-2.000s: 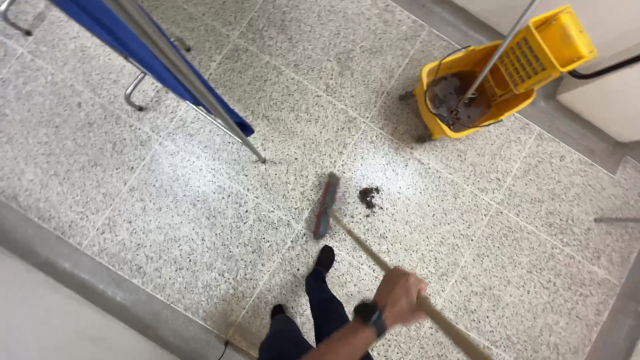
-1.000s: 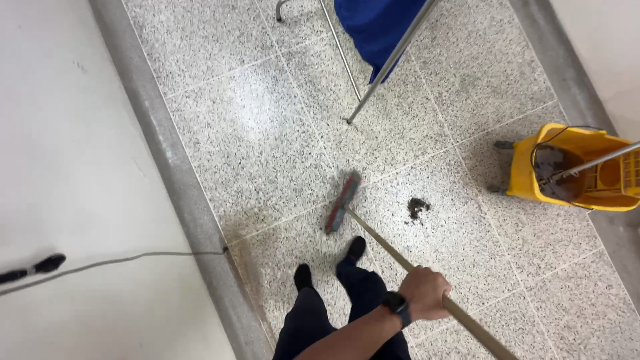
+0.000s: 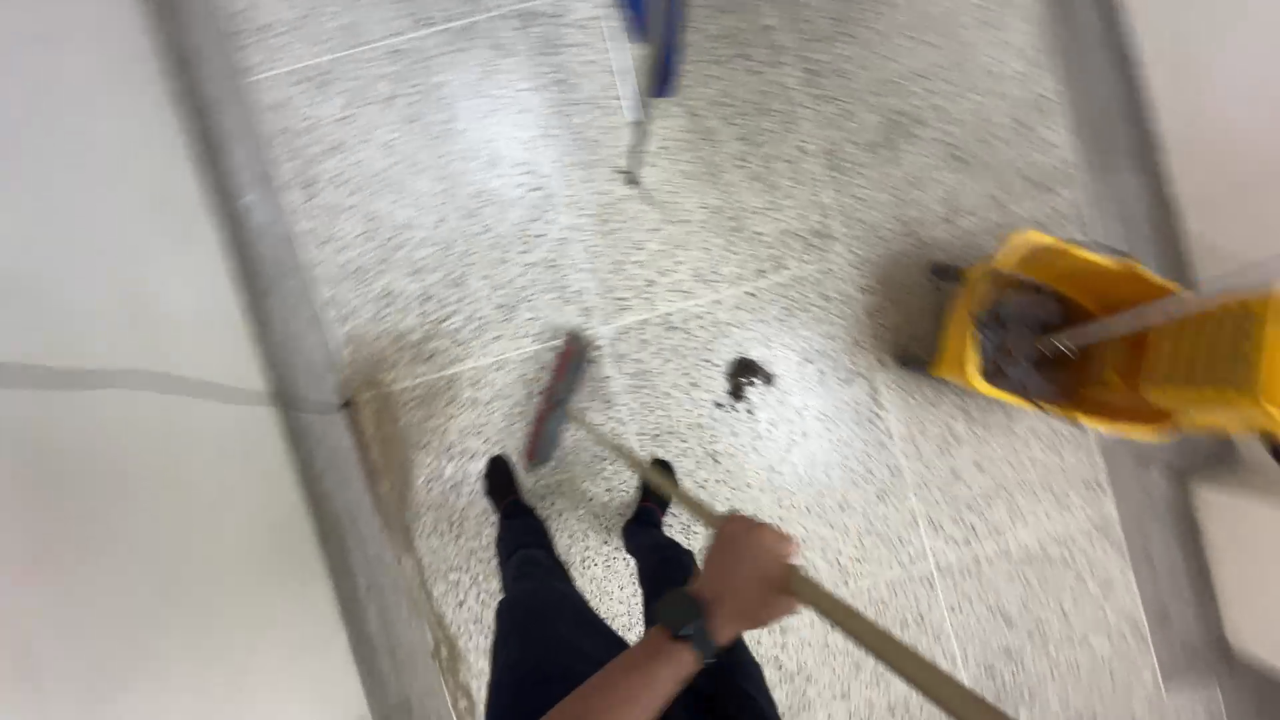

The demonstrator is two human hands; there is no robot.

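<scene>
My left hand point(image 3: 745, 575), with a dark watch on its wrist, is closed around the long pale handle point(image 3: 890, 650) of a push broom. The handle runs from the broom head down to the lower right and out of the frame. The grey and red broom head point(image 3: 558, 400) rests on the floor just ahead of my feet, nearer the left one. A small pile of dark debris point(image 3: 747, 378) lies on the floor to the right of the broom head, apart from it. My right hand is outside the view.
At the right stands a yellow mop bucket point(image 3: 960, 330) with a wringer and a handle standing in it. A blue item on a metal frame point(image 3: 632, 85) is at the top. Grey baseboards run along both walls; a cord point(image 3: 140, 380) crosses the left one. The view is blurred.
The broom head has moved left, away from the debris pile, with my left hand still on the handle. My feet are farther apart. The view has shifted.
</scene>
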